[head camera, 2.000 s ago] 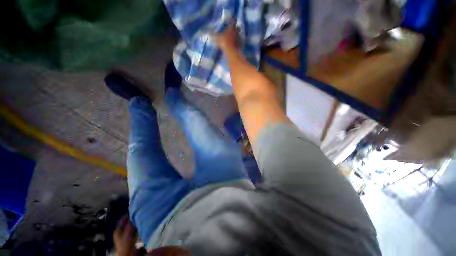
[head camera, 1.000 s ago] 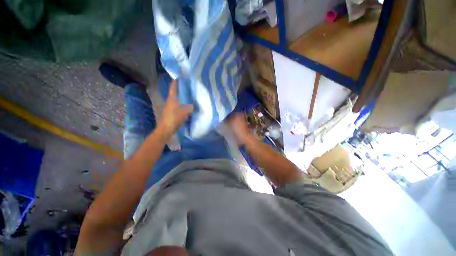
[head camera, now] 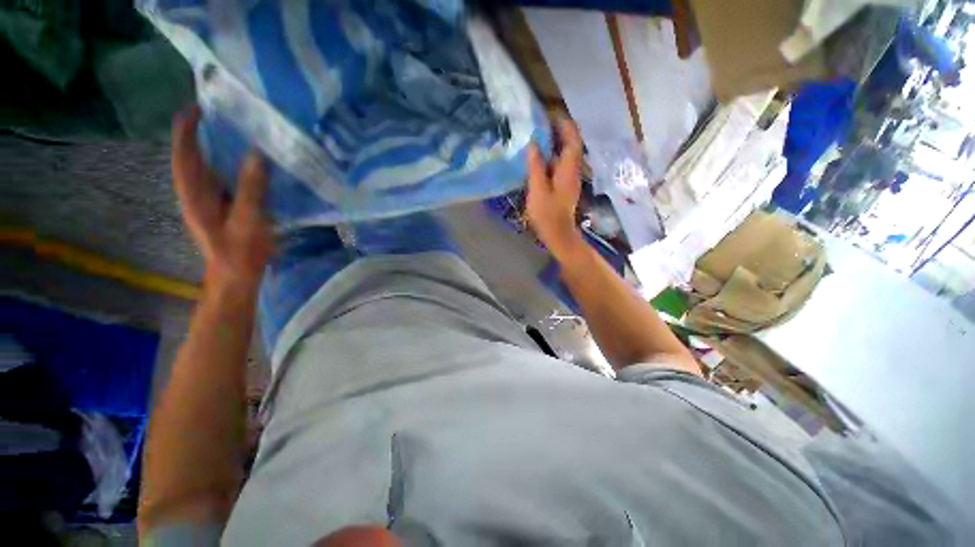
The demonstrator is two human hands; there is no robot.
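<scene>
A blue-and-white striped bag (head camera: 396, 160) is at the top centre of the head view, its mouth spread wide and its striped inside showing. My left hand (head camera: 227, 203) grips the bag's left edge, with fingers partly behind it. My right hand (head camera: 554, 184) holds the bag's right edge. Something greyish shows inside the bag, too blurred to name. The bag's far part is cut off by the top of the picture.
A green woven sack (head camera: 139, 80) lies at upper left. A blue crate (head camera: 91, 358) with clear plastic is at lower left, near a yellow floor line (head camera: 107, 265). White cloth (head camera: 727, 160), brown pieces (head camera: 759, 272) and a white table (head camera: 877, 331) are on the right.
The bag hung narrow from one hand, then between both; now it is spread open. My hands have moved apart to its two edges, and the view has shifted.
</scene>
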